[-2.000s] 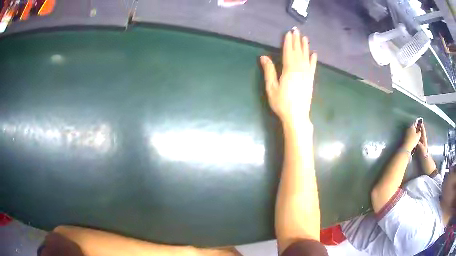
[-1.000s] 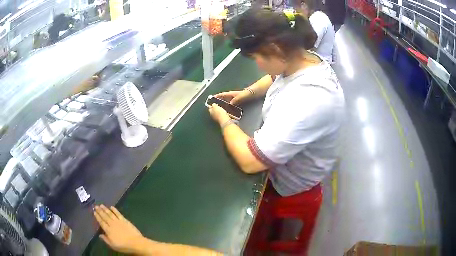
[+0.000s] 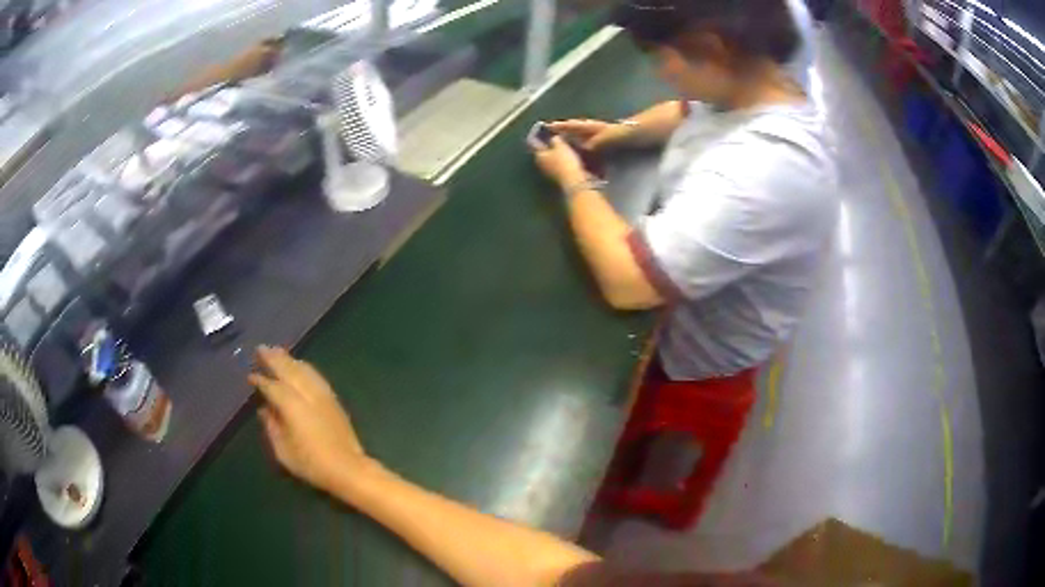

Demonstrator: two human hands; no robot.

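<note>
My right hand [image 3: 306,415] rests palm down at the edge between the green belt [image 3: 458,333] and the dark mat [image 3: 275,275]. It holds nothing and its fingers are slightly bent. A black phone or housing with a white label [image 3: 212,314] lies alone on the mat, just beyond my fingertips and not touched. A whitish bottle with an orange-red label [image 3: 140,398] stands left of my hand. A blue-and-white pad [image 3: 101,354] sits at its top. My left hand is not in view.
A white fan [image 3: 359,138] stands on the mat further along; another [image 3: 67,476] is at the left edge. A seated person [image 3: 745,218] on a red stool [image 3: 682,447] holds a dark phone over the belt. Blurred grey-white trays [image 3: 126,195] line the far side.
The view has swung from straight down on the belt towards the neighbour at the right. My right hand stays at the belt's far edge, its fingers less spread than at first.
</note>
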